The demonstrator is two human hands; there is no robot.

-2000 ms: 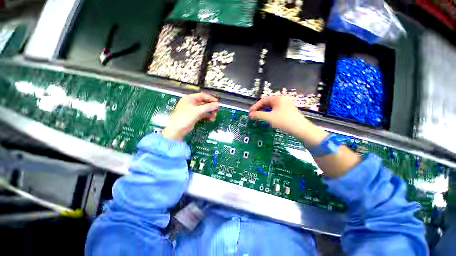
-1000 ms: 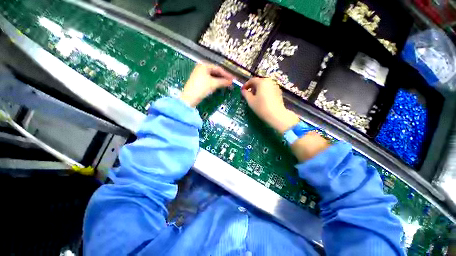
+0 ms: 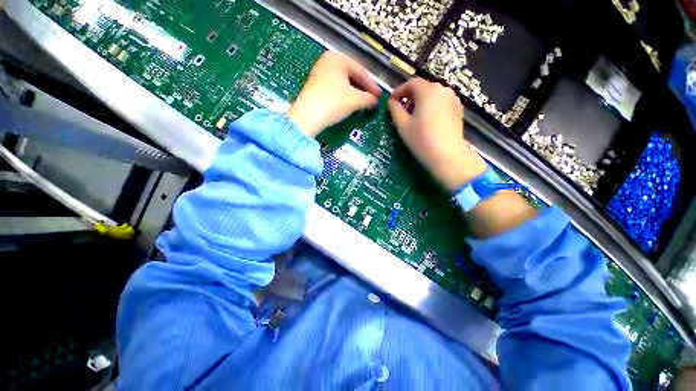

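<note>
A green circuit board lies on the line under my hands, with small white and blue parts on it. My left hand is over the board's far edge, thumb and forefinger pinched together. My right hand is just right of it, fingertips curled together, with a blue strap on the wrist. The two hands are close but apart. A tiny pale spot shows at the right fingertips; I cannot tell whether either hand holds a component.
Black bins behind the rail hold cream components and blue components. A whitish packet lies in one bin. The silver near rail runs between my body and the boards. A metal frame with a yellow tie is at the left.
The view has turned and shifted, so the boards and bins slant more and the cutters have left the picture. Both hands stay close together at the board's far edge.
</note>
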